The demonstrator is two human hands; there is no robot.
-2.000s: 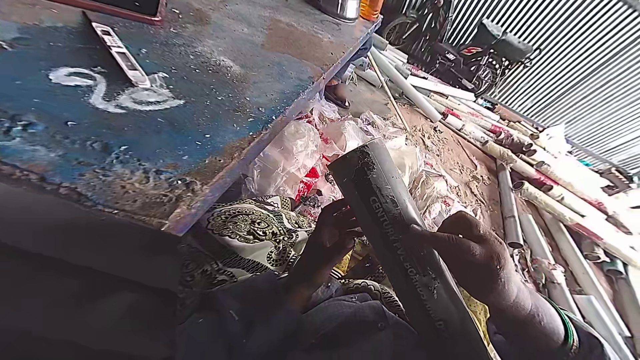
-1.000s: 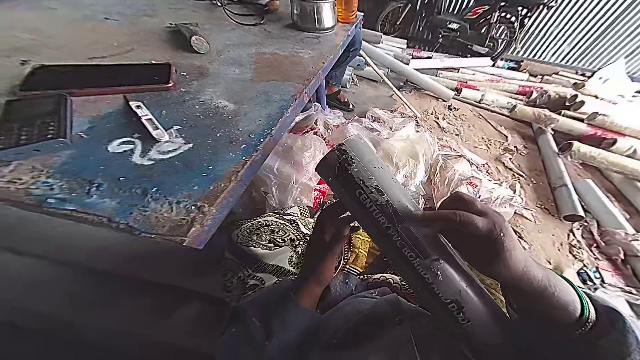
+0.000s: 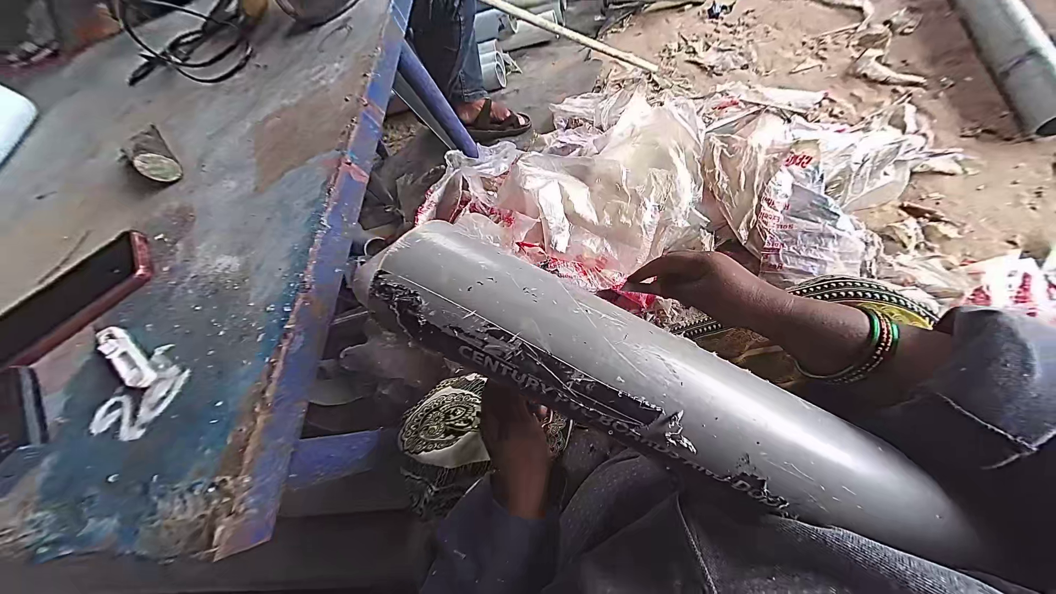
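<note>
A thick grey PVC pipe (image 3: 577, 338) lies slanted across my lap, its near end toward the lower right. A torn dark printed film strip (image 3: 528, 371) clings along its side, with ragged edges. Under the pipe, my left hand (image 3: 518, 445) supports it from below; most of its fingers are hidden. My right hand (image 3: 693, 280) is just beyond the pipe's far side, thumb and fingers close together near its surface. Whether anything small is between those fingertips cannot be told. Green and dark bangles (image 3: 879, 342) circle the right wrist.
At left stands a worn blue table (image 3: 272, 412) with a phone (image 3: 74, 297), a small white tool (image 3: 125, 356), a short cylindrical piece (image 3: 153, 157) and a cable (image 3: 198, 41). Crumpled plastic wrapping (image 3: 627, 181) lies beyond the pipe. Another person's sandaled foot (image 3: 495, 120) is by the table leg.
The pipe has swung to a flatter slant and shows more bare grey surface. My right hand has come off the printed side to the pipe's far side. The view has shifted closer and turned.
</note>
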